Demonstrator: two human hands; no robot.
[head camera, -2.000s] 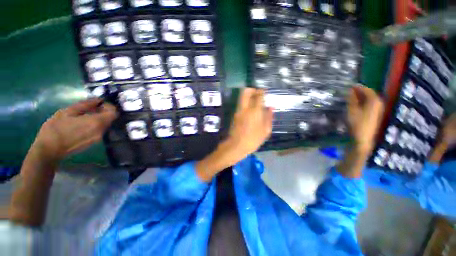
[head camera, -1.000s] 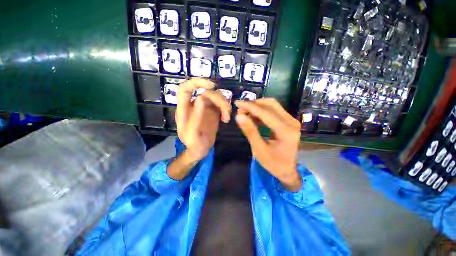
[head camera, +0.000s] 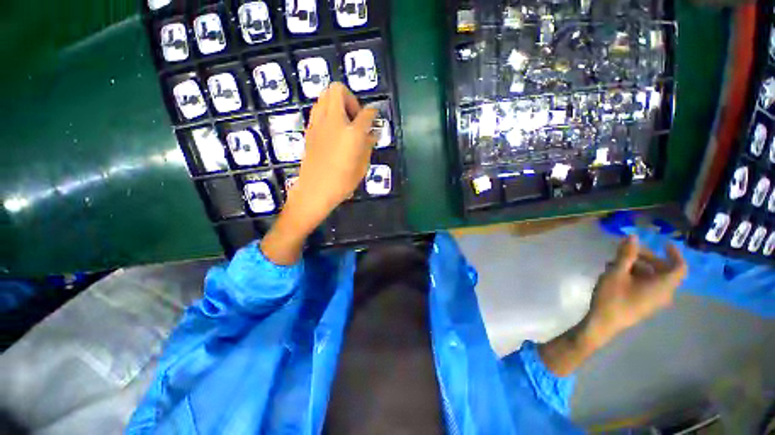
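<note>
The black housing tray (head camera: 367, 228) lies in front of me with rows of white rounded-square housings (head camera: 360, 70) holding dark parts. My left hand (head camera: 336, 144) is over its right-hand part, palm down, with fingertips beside a partly covered housing (head camera: 381, 132). The hand hides several pockets, and whether the fingers grip anything cannot be told. My right hand (head camera: 636, 289) is off the bench edge at lower right, fingers apart, with nothing visible in it. The component tray (head camera: 459, 161) lies to the right, covered with a jumble of small shiny pieces (head camera: 518, 119).
The trays lie on a dark green bench (head camera: 85, 170). At far right, another black tray of white housings (head camera: 738, 183) sits beside a red-orange bin edge (head camera: 726, 110). A blue sleeve (head camera: 722, 276) shows below it. Grey fabric (head camera: 110, 323) is at lower left.
My hands have moved from close together before my chest: the left up onto the housing tray, the right away to the lower right. The other person's arm seen at left two seconds ago is gone.
</note>
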